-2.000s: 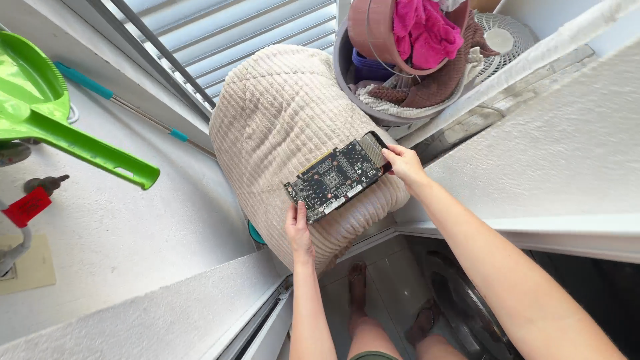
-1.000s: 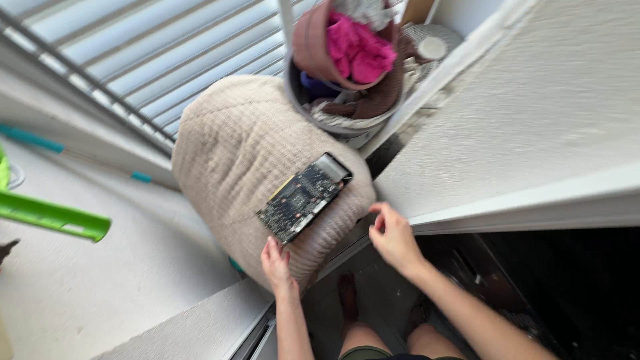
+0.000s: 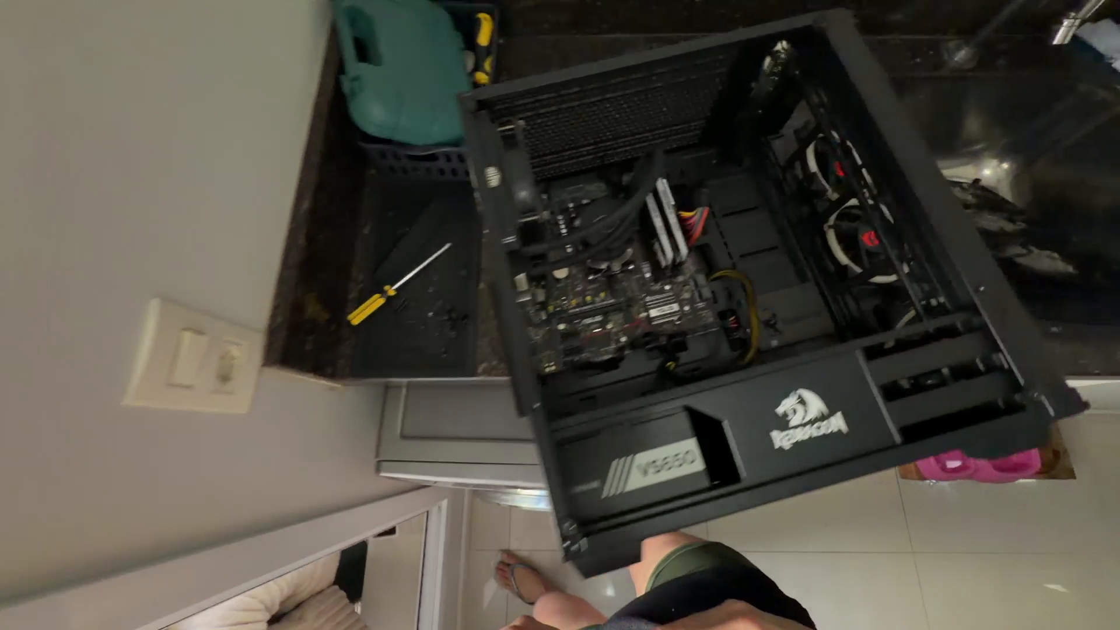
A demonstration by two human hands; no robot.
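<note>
An open black computer case lies tilted at the counter's front edge. Inside it are a motherboard, two memory sticks, fans with pale rings and a power supply. At the bottom edge, below the case, my left hand and my right hand seem to show only as slivers of skin; their fingers and anything held are cut off. Neither visibly touches the case. Left of the case, a yellow-handled screwdriver lies on a dark tray with small screws.
A green plastic tool case rests on a black basket behind the tray. A wall switch and socket plate is at the left. Pink footwear lies on the floor at the right, and a door frame stands at the lower left.
The view has moved from the quilted cover to a counter with the computer case. Earlier both hands held a graphics card, then the right let go; the card is now out of view.
</note>
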